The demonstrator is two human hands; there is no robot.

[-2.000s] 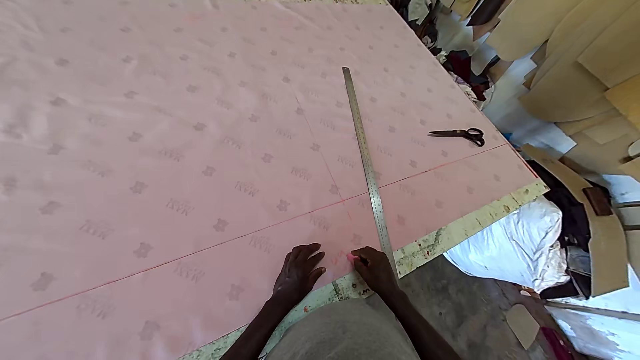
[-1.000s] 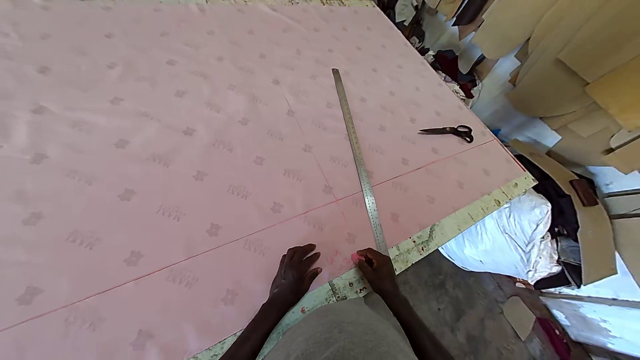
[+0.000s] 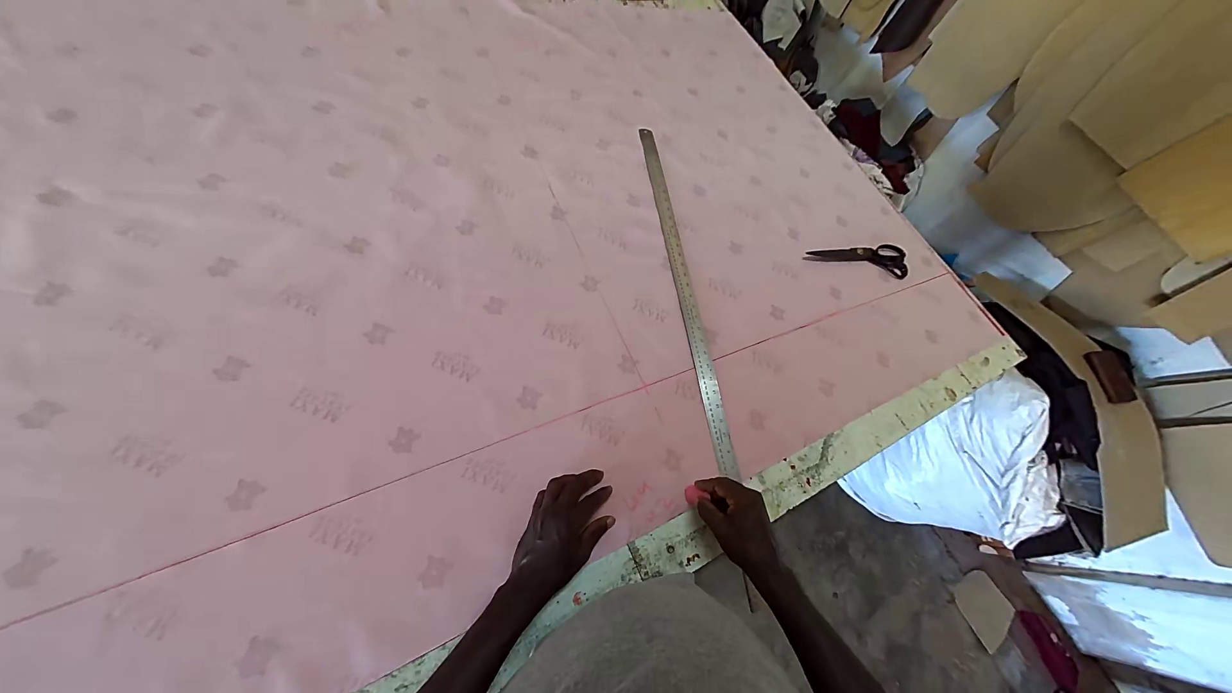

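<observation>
Pink printed fabric (image 3: 385, 289) covers the table, crossed by a long red line and a fainter line meeting it. My left hand (image 3: 561, 527) rests on the fabric near the front edge, fingers spread, holding nothing. In my right hand (image 3: 736, 520) is a small piece of red tailor's chalk (image 3: 694, 495), at the near edge beside small red marks on the fabric. A long metal ruler (image 3: 685, 298) lies across the red line, its near end partly hidden by my right hand. Black-handled fabric scissors (image 3: 859, 256) lie closed on the fabric, right of the ruler.
The worn table edge (image 3: 866, 428) runs along the near side. Beyond the right edge are a white sack (image 3: 972, 462) on the floor, a curved cardboard piece (image 3: 1136, 462), piled cloth (image 3: 866, 130) and brown card patterns (image 3: 1049, 164) against the wall.
</observation>
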